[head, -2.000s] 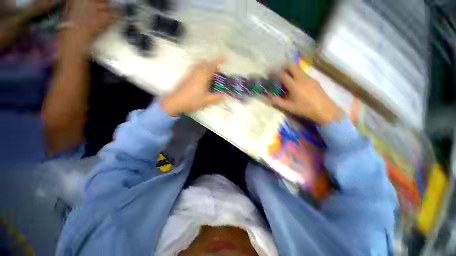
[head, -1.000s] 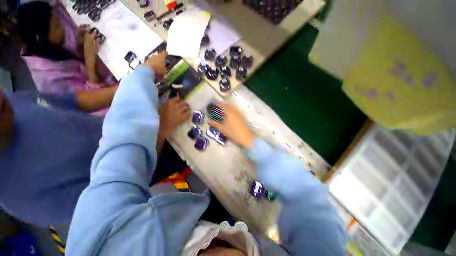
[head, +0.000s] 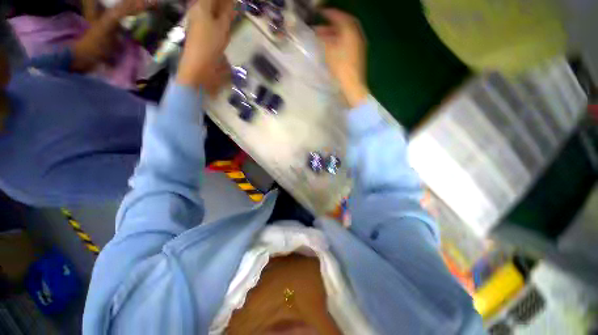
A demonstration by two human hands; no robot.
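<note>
Several dark smartwatch units (head: 265, 98) lie in a loose cluster on the greyish-white bench cover (head: 288, 131). A larger flat dark rectangular block (head: 265, 67) lies just beyond them. Two more watch units (head: 324, 162) with pale shine lie side by side nearer me. My left hand (head: 208, 49) reaches far forward at the bench's left edge; its fingers are near the picture's top and blurred, and what it holds cannot be told. My right hand (head: 342, 49) is blurred at the bench's far right edge, its fingers bent; whether it holds anything cannot be told.
More dark watch units (head: 270, 14) are at the top. A green conveyor belt (head: 400, 59) runs beyond the bench, with white trays (head: 492, 144) at right. A yellow sheet-like thing (head: 495, 29) is upper right. People in blue (head: 65, 131) and pink (head: 82, 36) sit at left.
My right hand has left the watch cluster and moved forward to the bench's far edge. My left hand still reaches forward. The view has shifted, and the raised yellow thing shows less.
</note>
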